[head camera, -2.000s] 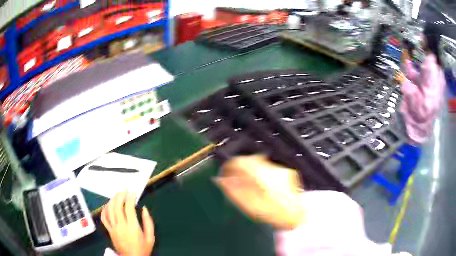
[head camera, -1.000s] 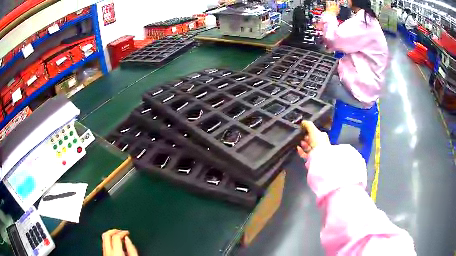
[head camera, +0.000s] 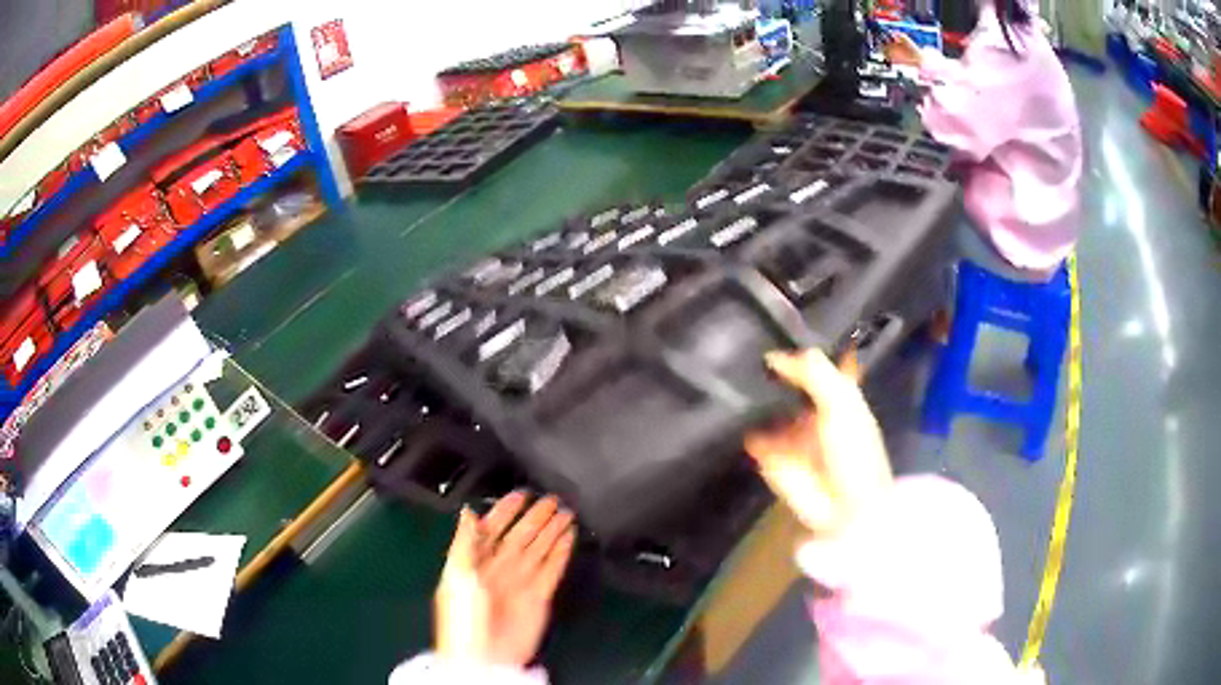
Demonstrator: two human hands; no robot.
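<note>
A dark grey foam tray (head camera: 603,442) with square pockets lies on top of other foam trays on the green bench. It is blurred. Several pockets hold dark watch bodies with pale, streaked reflections; pockets at its near right are empty. My right hand (head camera: 824,442) is at the tray's near right edge, fingers apart; contact is unclear. My left hand (head camera: 509,575) is raised at the stack's near left edge, fingers up and apart, with nothing seen in it. A lower tray (head camera: 415,462) sticks out at the left with watch bodies in it.
At left are a white test machine (head camera: 147,468), a paper slip (head camera: 201,589) with a pen (head camera: 177,567), and a calculator (head camera: 101,656). A person in pink (head camera: 1011,134) is beyond, by a blue stool (head camera: 998,355). Another tray (head camera: 462,145) lies at the back.
My left hand has risen and moved right to the stack. My right hand has left its pinch on the tray's right corner and turned, fingers spread. The top tray has shifted and looks blurred.
</note>
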